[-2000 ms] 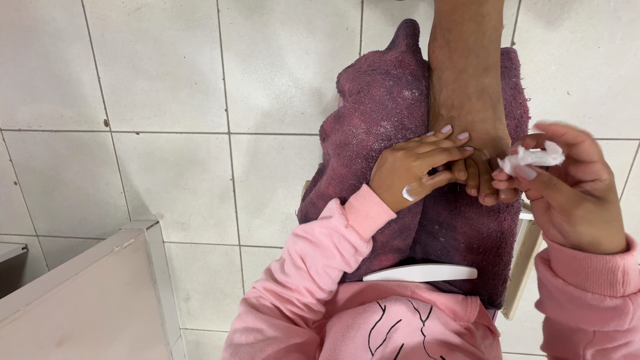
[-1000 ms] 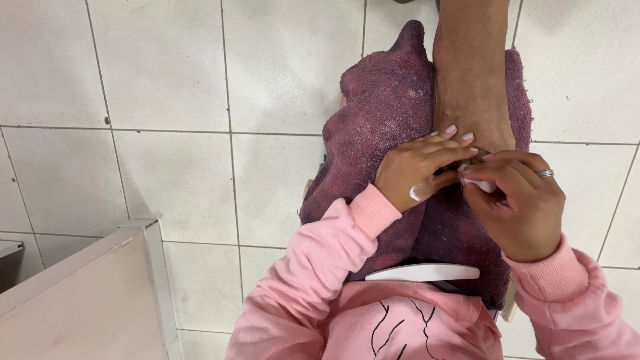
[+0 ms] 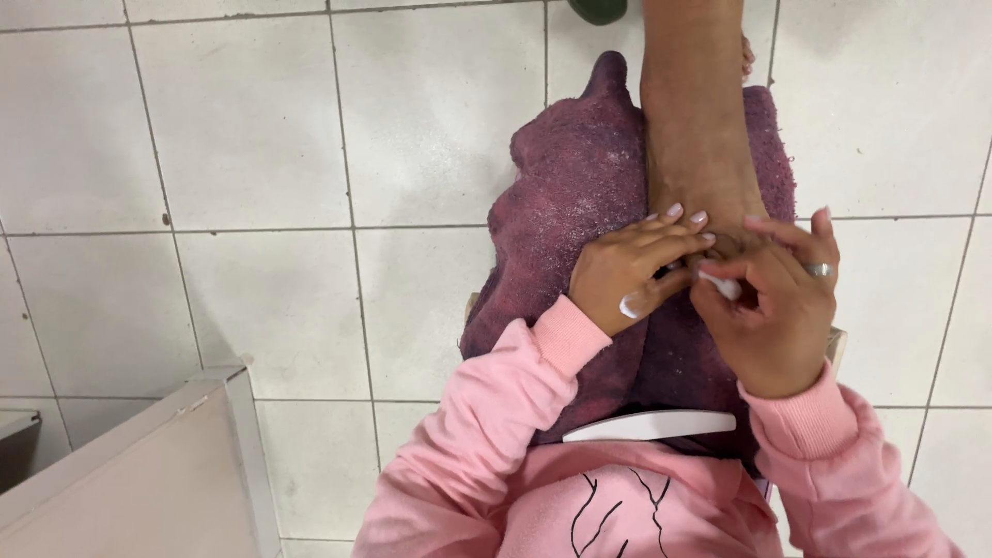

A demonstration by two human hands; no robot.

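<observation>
Another person's bare foot (image 3: 701, 178) rests on a purple towel (image 3: 566, 209) spread over my lap. My left hand (image 3: 639, 267) lies at the toes, its fingers on them; a dab of white cream is on the back of it near the thumb. With the thumb and fingers of my right hand (image 3: 775, 302), which wears a ring, I pinch a piece of white cotton (image 3: 721, 285) against the toes. Most of the toes are hidden by my hands. A white nail file (image 3: 651, 425) lies across the towel close to my waist.
White floor tiles (image 3: 263, 170) surround my lap. A pale panel or piece of furniture (image 3: 139, 473) stands at the lower left. Part of a dark green object (image 3: 598, 8) shows at the top edge. White dust lies on the towel.
My right hand has come in from the right of the foot to the toes with the white cotton. My left hand stays at the toes.
</observation>
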